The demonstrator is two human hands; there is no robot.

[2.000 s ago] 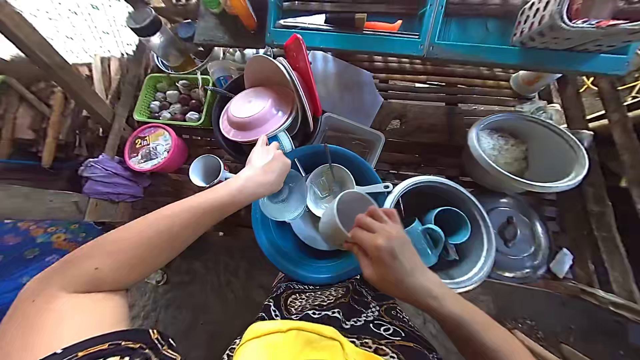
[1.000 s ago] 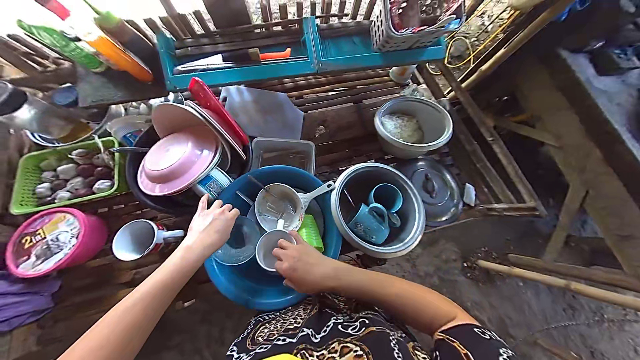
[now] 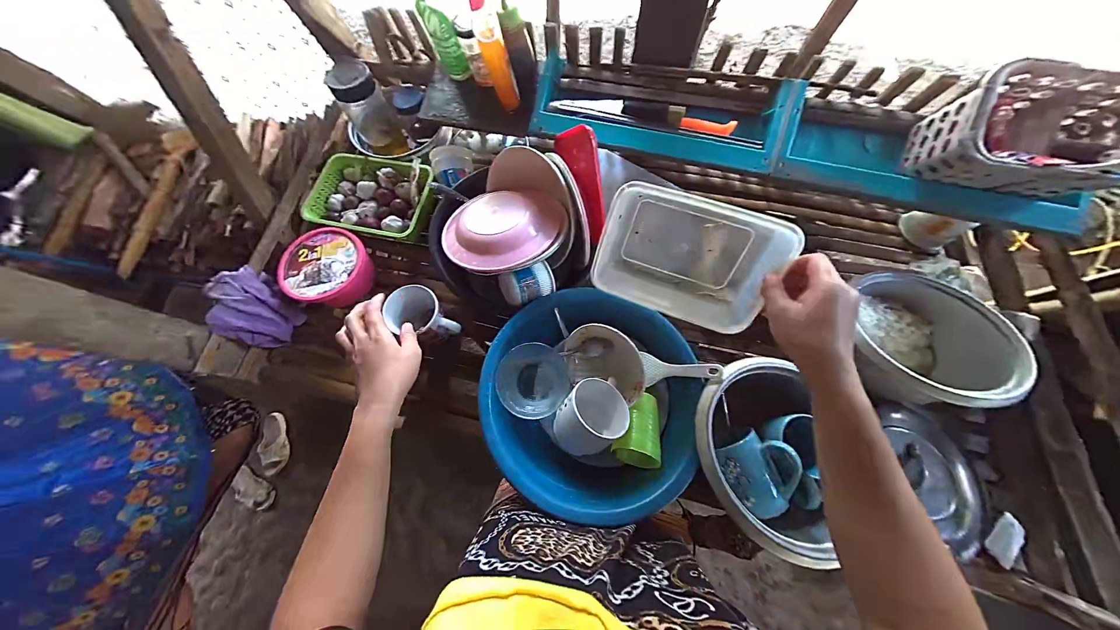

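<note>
My right hand [image 3: 809, 302] grips the right edge of a clear rectangular plastic container [image 3: 696, 254], raised and tilted behind the basin. My left hand [image 3: 381, 346] rests against the left side of a light-coloured mug [image 3: 413, 311] on the slats; whether it grips is unclear. Between my arms, a blue plastic basin [image 3: 516, 472] holds a white mug [image 3: 592, 416], a green cup [image 3: 641, 433], a clear bowl [image 3: 531, 381] and a handled pan [image 3: 608, 359]. Blue mugs [image 3: 759, 477] lie in a metal pot [image 3: 809, 553] on the right.
Behind the basin, a dark tub holds pink plates [image 3: 503, 229]. A green basket [image 3: 367, 197] of onions and a pink tub [image 3: 324, 267] stand left. On the right are a pot of rice [image 3: 945, 337] and a metal lid [image 3: 932, 486]. Another person in blue flowered cloth [image 3: 96, 490] is at left.
My right hand has left the white mug in the basin and now holds the clear container, which stood behind the basin. My left hand has moved from the basin's rim to the mug at its left.
</note>
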